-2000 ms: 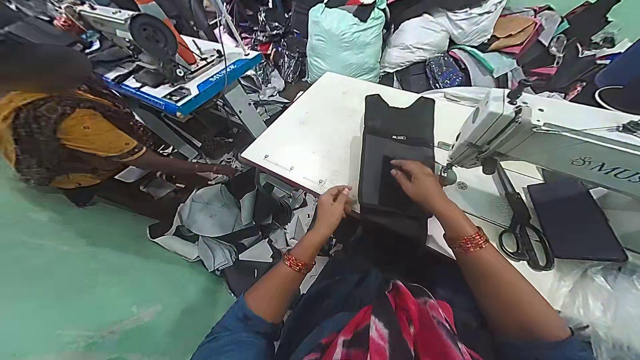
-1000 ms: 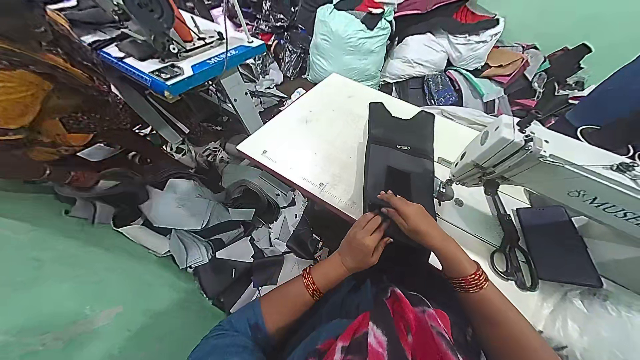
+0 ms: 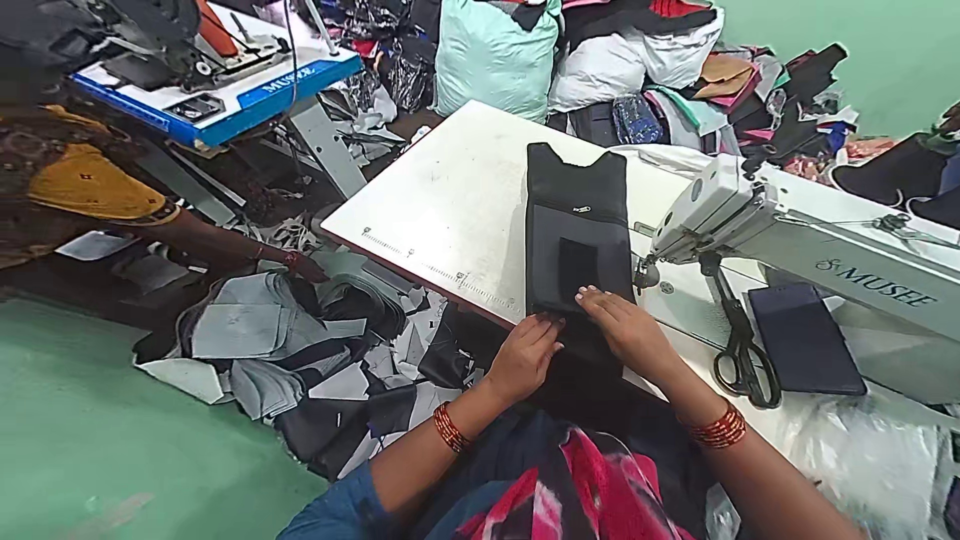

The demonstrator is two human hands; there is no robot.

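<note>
A long black fabric piece (image 3: 577, 240), with a notched far end, a small light tag and a darker rectangular patch, lies on the white sewing table (image 3: 450, 195). My left hand (image 3: 525, 356) pinches its near edge between thumb and fingers at the table's front. My right hand (image 3: 626, 326) rests with extended fingers on the piece's lower right part, beside the patch. Just right of the fabric stands the white sewing machine's head (image 3: 697, 214). Black-handled scissors (image 3: 742, 352) lie right of my right hand, and a dark flat rectangular piece (image 3: 806, 337) is beside them.
A co-worker's arm (image 3: 217, 244) reaches into grey and black fabric scraps (image 3: 247, 322) at the left. Another machine table (image 3: 277, 82) stands behind. Stuffed bags (image 3: 495, 60) and heaped cloth lie beyond my table. Clear plastic (image 3: 862, 450) is at the lower right.
My left hand has gone from beside the fabric to its near edge. My right hand has moved down the piece, off the dark patch. The view has shifted somewhat.
</note>
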